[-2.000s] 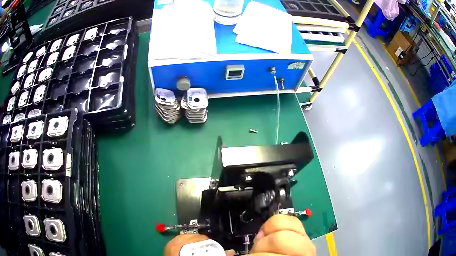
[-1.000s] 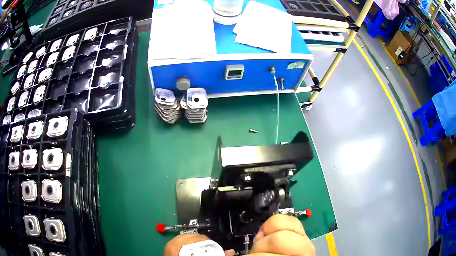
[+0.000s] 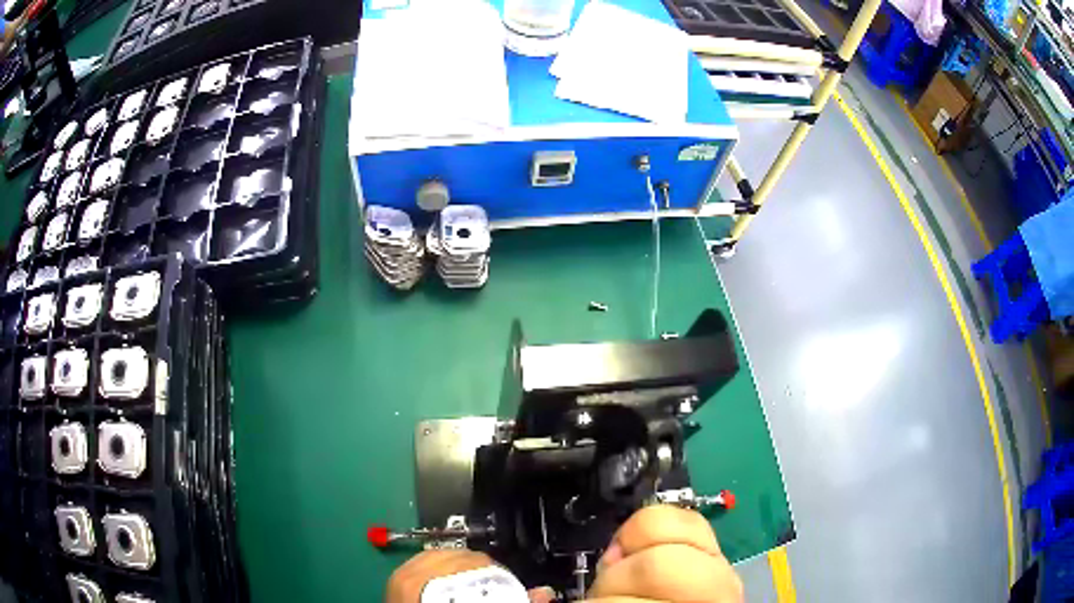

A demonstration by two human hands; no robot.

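The black clamping fixture (image 3: 624,368) stands on the green mat at the front of the bench, with a silver base plate (image 3: 453,471) and red-tipped side clamps (image 3: 378,536). My left hand (image 3: 430,574) is at the bottom edge, partly cut off, and holds a silver-white housing (image 3: 477,585). My right hand (image 3: 668,556) is curled at the front right of the fixture, beside the right side clamp. Its fingers look closed around something at the fixture, but what it grips is hidden. The inside of the fixture is dark and blurred.
Black trays with housings (image 3: 123,373) are stacked at left. Two stacks of housings (image 3: 462,245) stand before the blue box (image 3: 495,174). A thin clear hose (image 3: 655,265) runs from the box to the fixture. A small metal pin (image 3: 597,306) lies on the mat (image 3: 318,412). A grey aisle (image 3: 848,353) is at right.
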